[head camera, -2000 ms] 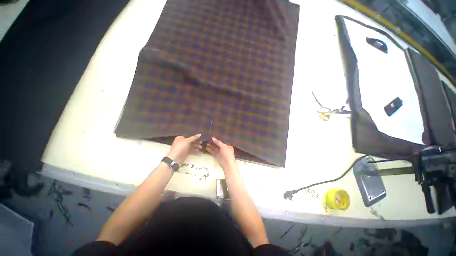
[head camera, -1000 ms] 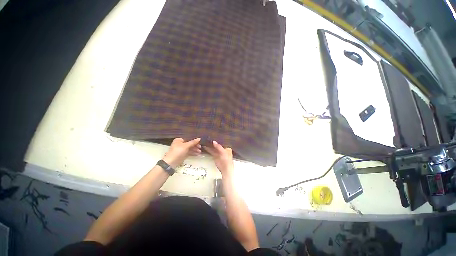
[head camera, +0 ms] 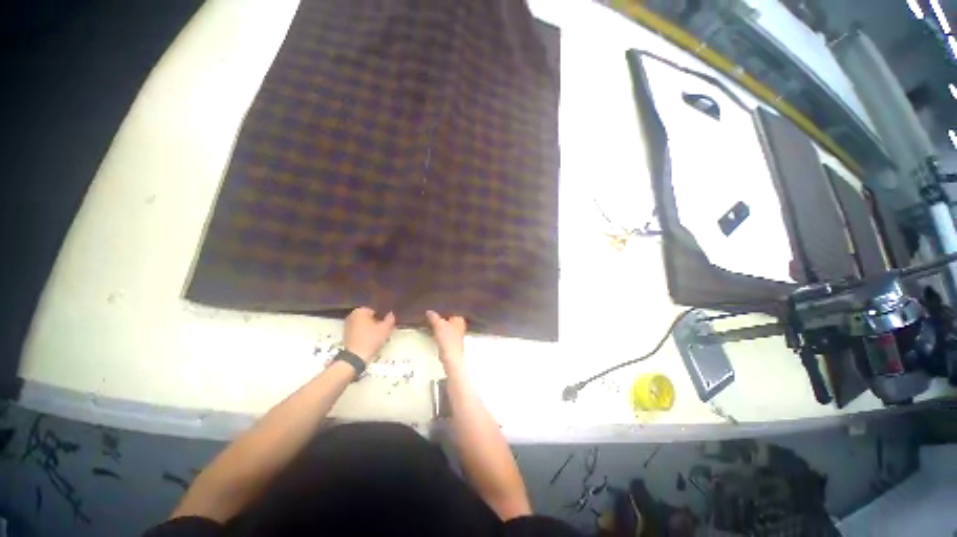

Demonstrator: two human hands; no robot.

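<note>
The plaid fabric ply (head camera: 394,168) lies over a stack at the table's centre, brown with blue and orange checks. My left hand (head camera: 367,334) grips its near edge left of the middle, fingers pinched on the cloth. My right hand (head camera: 448,334) grips the same edge a little to the right. The hands are slightly apart. Fingertips are partly hidden by the cloth and small in view. A thin pale line runs lengthwise on the ply between them.
A cutting machine (head camera: 887,341) with a grey base plate (head camera: 705,362) stands right, its cable on the table. A yellow tape roll (head camera: 653,392), scissors (head camera: 619,241) and a white sheet (head camera: 714,168) are also right. Dark fabric (head camera: 63,94) lies left. A metal plate (head camera: 441,399) is near my right forearm.
My hands have moved apart along the near edge. The ply's large creases have flattened and its near edge lies lower. The view has shifted, with more of the right side showing.
</note>
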